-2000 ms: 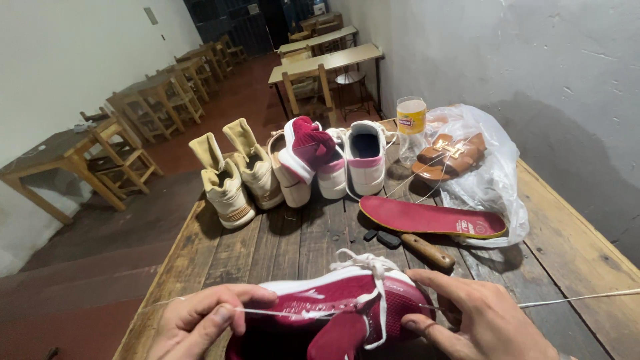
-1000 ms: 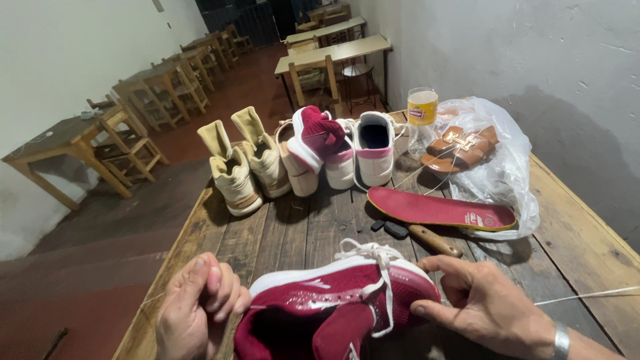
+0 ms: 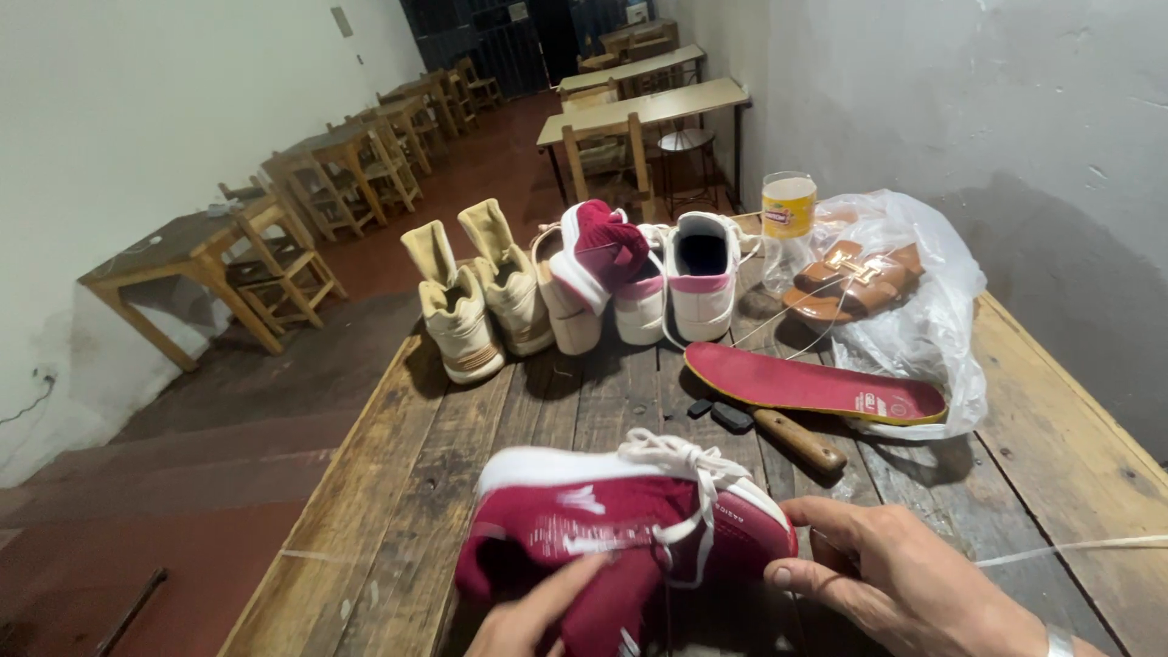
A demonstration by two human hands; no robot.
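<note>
A dark red sneaker with a white sole and white laces lies on its side on the wooden table in front of me. My right hand grips its toe end between thumb and fingers. At the tongue and opening is my left hand, blurred, its extended finger against the red fabric; its other fingers are partly out of view. Beyond the shoe rest a red insole, a wooden handle partly under it, and small black pieces. A pale thread runs off to the right.
Several shoes stand at the table's far edge: beige ones, white ones, and another red sneaker on top. A cut plastic bottle, brown sandals and a plastic bag are at the far right.
My left hand, which held a thread two seconds ago and was closed beside the shoe one second ago, has moved right onto the shoe's tongue. My right hand stays at the toe.
</note>
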